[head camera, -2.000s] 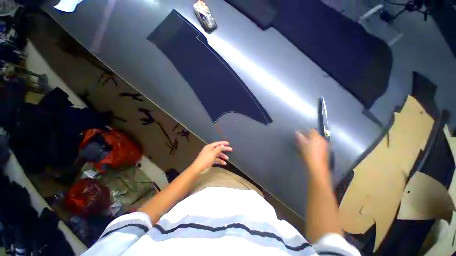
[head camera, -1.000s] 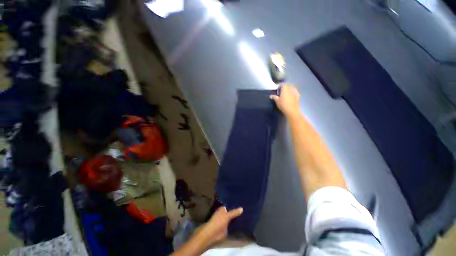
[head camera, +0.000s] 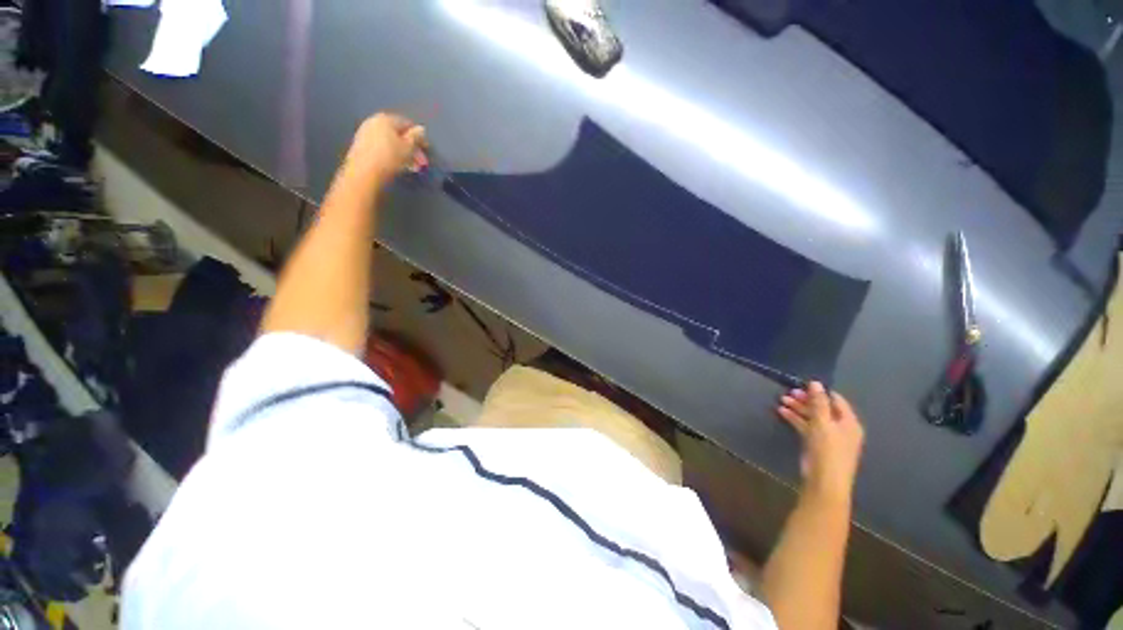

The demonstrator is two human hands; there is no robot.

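Note:
A dark navy cloth panel (head camera: 665, 246) lies on the grey table, with a curved edge at its left end and a white chalk line along its near stepped edge. My left hand (head camera: 392, 145) is by the panel's left tip, fingers drawn together; whether they grip the cloth is unclear. My right hand (head camera: 823, 425) pinches the panel's near right corner. Shears (head camera: 961, 332) with long silver blades and dark red handles lie right of the panel.
An oval shiny wrapped lump (head camera: 585, 35) sits beyond the panel. A larger dark cloth piece (head camera: 973, 99) lies at the far right. Tan card patterns (head camera: 1059, 443) cover the right end. White paper (head camera: 185, 35) lies far left. The table's near edge (head camera: 505, 322) runs before me.
The panel has been turned round, so its curved end is now at the left. My left hand has moved to that end, and my right hand from beside the lump to the near right corner.

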